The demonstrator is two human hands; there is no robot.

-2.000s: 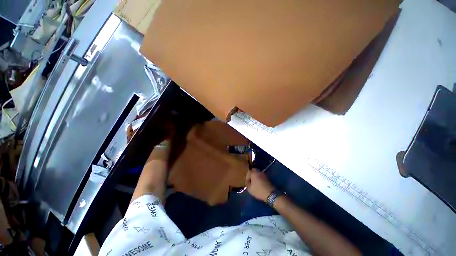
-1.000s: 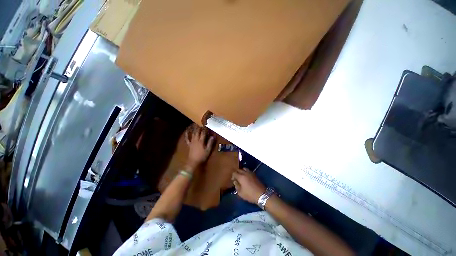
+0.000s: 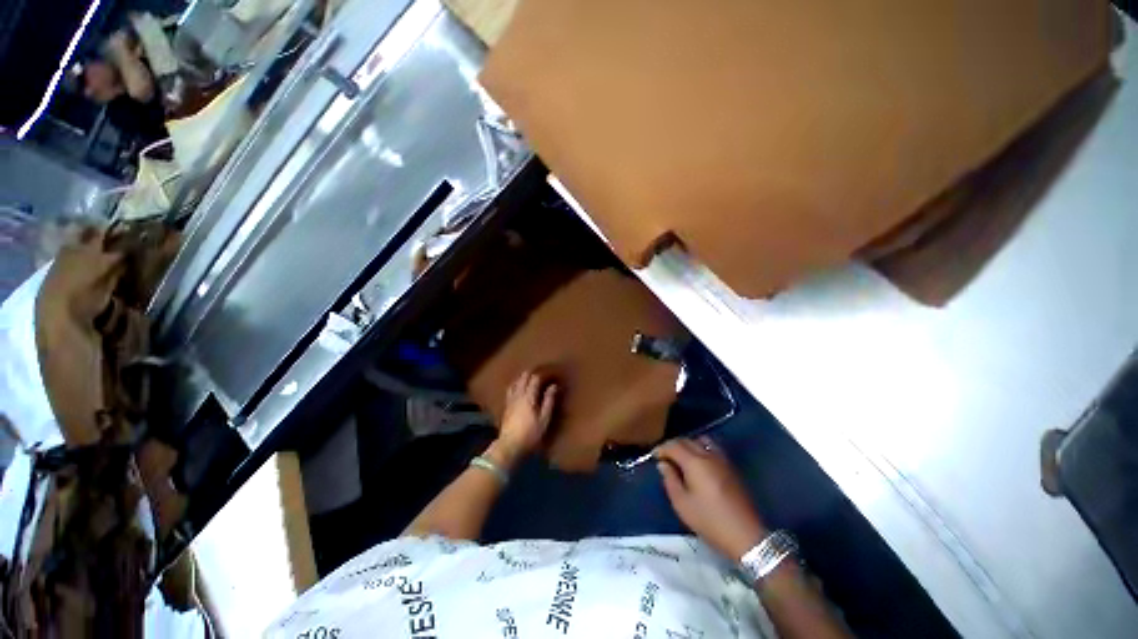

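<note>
A brown cut panel (image 3: 580, 362) hangs or lies low by my lap, below the table's front edge. A small black label with pale lettering (image 3: 655, 347) shows near its right edge. My left hand (image 3: 529, 414) rests on the panel's lower left part with its fingers spread. My right hand (image 3: 708, 487) is just beyond the panel's lower right corner, fingers bent, beside a thin shiny metal part (image 3: 637, 461). Whether it grips this part is too blurred to tell. Large brown panels (image 3: 799, 137) lie layered on the white table above.
The white table (image 3: 924, 412) runs along the right, with a dark machine part (image 3: 1104, 437) at the right rim. A grey metal surface (image 3: 300, 212) is at the left. Brown cloth (image 3: 100, 337) hangs far left. A person (image 3: 119, 81) is at the upper left.
The view has shifted, so the table moves right in the picture. My left hand has come from the panel's far left edge onto its surface, then lower. My right hand has drawn slightly back from the panel.
</note>
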